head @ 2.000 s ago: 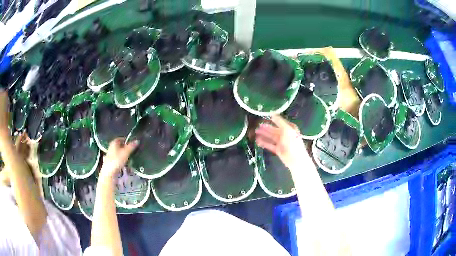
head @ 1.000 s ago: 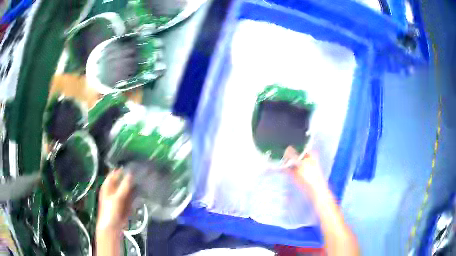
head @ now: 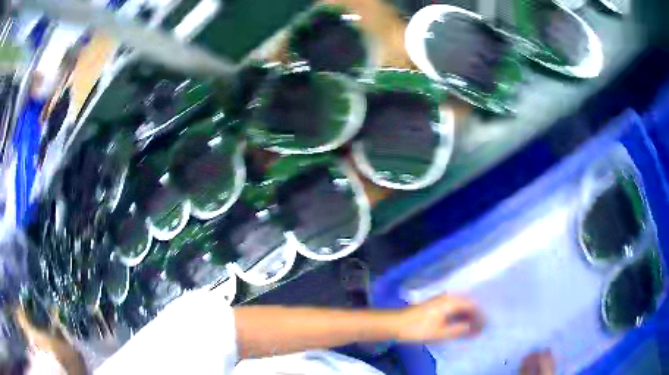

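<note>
Two green car-shaped housings with dark interiors lie in the blue crate at the right, the upper one (head: 615, 220) close to the lower one (head: 632, 291). My left hand (head: 449, 318) is over the crate's near left part, blurred, fingers loosely curled, with nothing seen in it. My right hand (head: 539, 362) is cut off by the bottom edge; only a small blurred part shows, and its grip is hidden. More housings (head: 323, 209) with silver-white rims lie in rows on the bench.
The blue crate (head: 411, 272) has a whitish liner (head: 506, 293) and stands beside the green-topped bench (head: 411, 209). Brown cardboard (head: 385, 22) shows between housings. Another person's arm (head: 55, 344) is at the lower left. The left side is heavily blurred.
The view has swung back towards the bench. Two housings now lie at the crate's far right side. Both hands have let go of the housings they held a second ago, as far as they show.
</note>
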